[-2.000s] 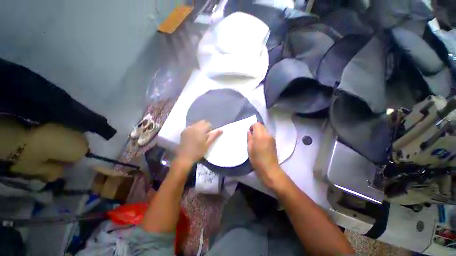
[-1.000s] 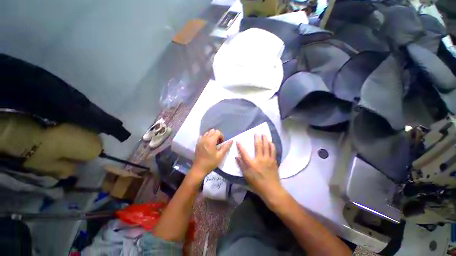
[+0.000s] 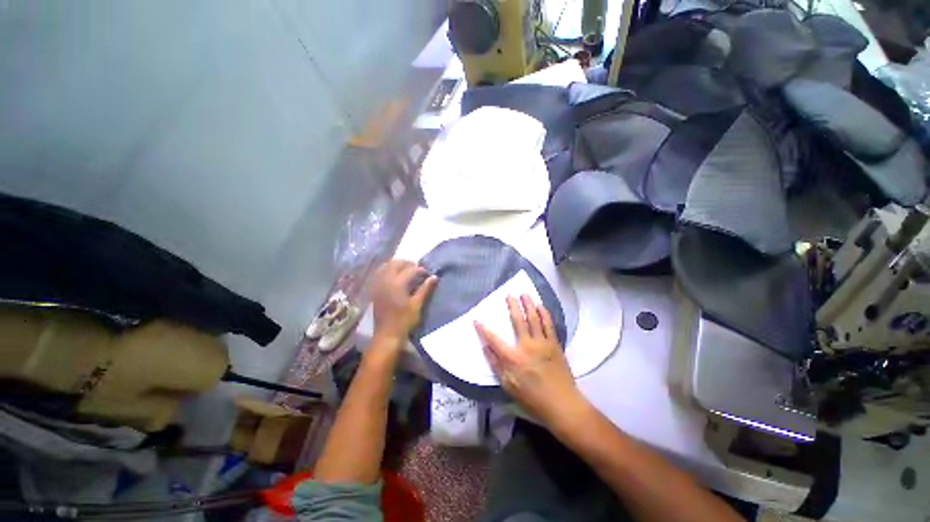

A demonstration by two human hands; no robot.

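A dark-grey fabric disc (image 3: 467, 261) lies flat on the white table in front of me. A white inner piece (image 3: 456, 344) with a straight upper edge lies on its lower half. My right hand (image 3: 525, 357) lies on the right part of the white piece with fingers spread. My left hand (image 3: 398, 296) is at the disc's upper left edge, thumb and fingertips on or at the grey fabric; whether it pinches the edge is unclear. Another white rounded piece (image 3: 602, 324) shows beside the disc on the right.
A white stack (image 3: 484, 163) lies behind the disc. A heap of sewn grey pieces (image 3: 622, 219) fills the back right. The overlock machine (image 3: 879, 291) and its metal bed plate (image 3: 750, 377) are at the right. A second sewing machine (image 3: 500, 41) shows at the far back.
My left hand has moved from the white piece's straight edge up to the grey disc's left edge. My right hand stays spread on the white piece. The camera view has shifted.
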